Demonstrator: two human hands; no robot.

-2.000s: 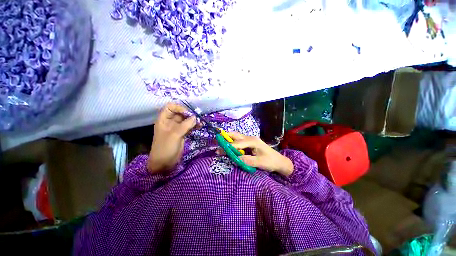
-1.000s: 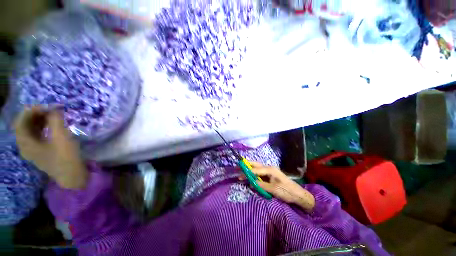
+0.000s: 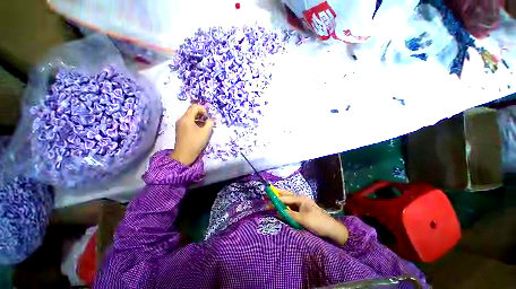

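Observation:
My left hand (image 3: 194, 132) is at the lower left edge of the loose pile of purple looped pieces (image 3: 223, 70), fingers bent together. A bit of purple shows at the fingertips, but whether it is held or lies in the pile is unclear. My right hand (image 3: 310, 214) holds the scissors (image 3: 276, 198) by their green and yellow handles over my lap. The dark blades point up and left to the table edge and look closed. Small pale purple offcuts (image 3: 229, 145) lie between the pile and the edge.
An open clear bag of purple pieces (image 3: 90, 118) stands at the table's left, with a second bag (image 3: 24, 217) below it. A white bag with red print (image 3: 325, 20) is on the far side. A red stool (image 3: 431, 224) and cardboard boxes (image 3: 438, 155) are at right.
My left hand was by my lap, then over the clear bag at left, and is now at the loose pile. My right hand stays over the lap with the scissors. The view has shifted.

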